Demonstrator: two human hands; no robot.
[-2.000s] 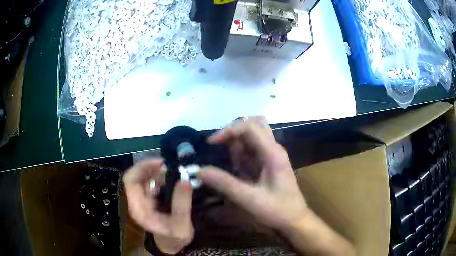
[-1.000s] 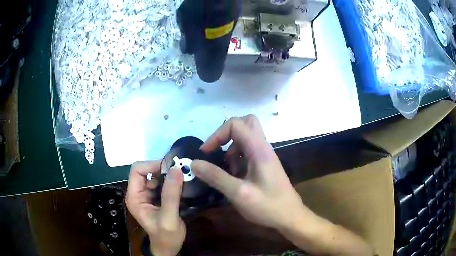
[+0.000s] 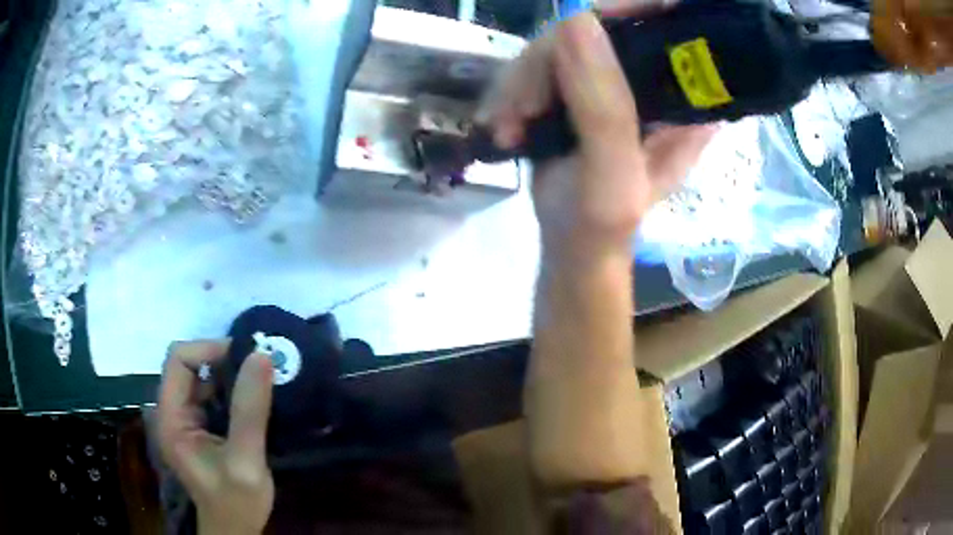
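Note:
My left hand holds a black round housing at the bench edge, lower left. My left thumb presses on a white disc lying on the housing's face. My right hand grips the black electric screwdriver, which is tilted nearly sideways, at the upper right. Its tip end is at the front of the silver-white screw feeder; the tip itself is blurred and I cannot tell if it holds a screw.
A heap of small white plates lies at the left. A white mat with dark specks covers the bench. A clear plastic bag is at the right. A carton of black units stands lower right, with more cardboard beyond.
My right hand has left the housing and taken hold of the screwdriver, now at the feeder. My left hand still holds the housing and disc. The whole view has shifted to the right.

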